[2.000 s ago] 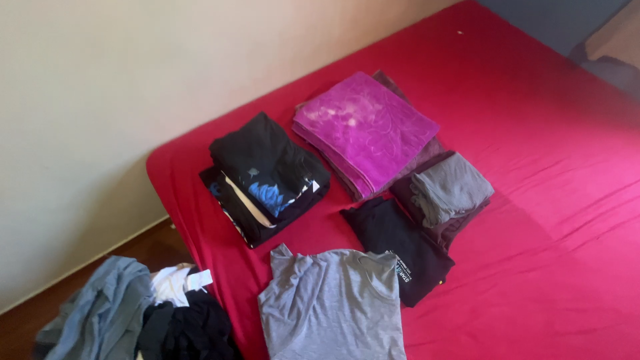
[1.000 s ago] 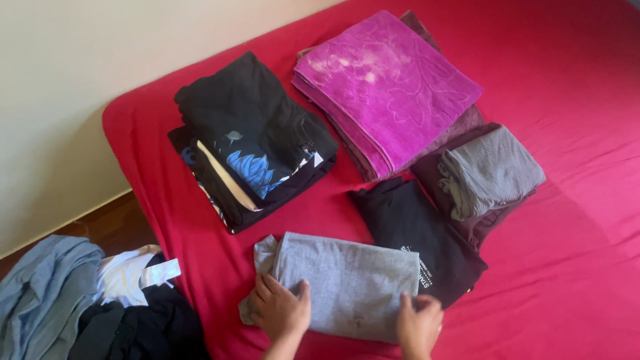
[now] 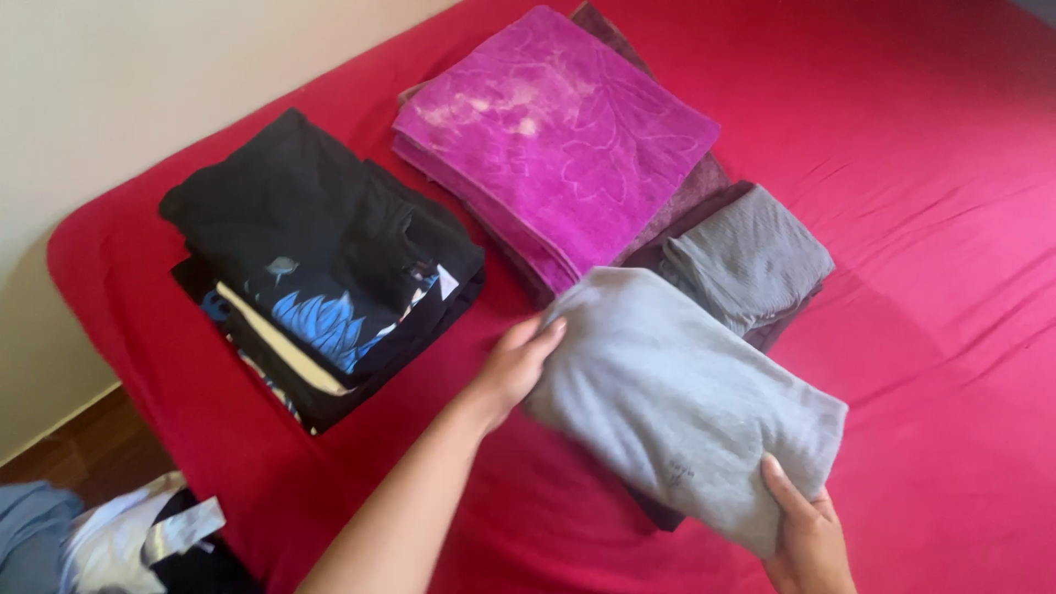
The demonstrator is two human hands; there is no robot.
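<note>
A folded grey T-shirt (image 3: 676, 396) is held between my two hands, over the folded black garment (image 3: 660, 513), of which only an edge shows beneath. My left hand (image 3: 521, 363) grips its upper left edge, thumb on top. At the lower right corner, my right hand (image 3: 804, 516) pinches the cloth. Just beyond the shirt lies a small folded dark grey garment (image 3: 751, 256) on dark cloth. A pile of folded black clothes (image 3: 305, 214) with a blue flower print is left of my left hand. Folded magenta velvety cloth (image 3: 553, 140) rests on brown cloth farther back.
Everything folded lies on a bed with a red sheet (image 3: 924, 272). Crumpled grey, white and black clothes (image 3: 115, 536) are heaped at the lower left, beside the bed's edge. A pale wall (image 3: 148, 74) runs along the upper left, with brown floor (image 3: 99, 450) below it.
Two seconds ago the grey shirt lay spread on the sheet; one second ago it was folded there under my hands. Now both hands hold it, moved right over the black garment. The view is closer.
</note>
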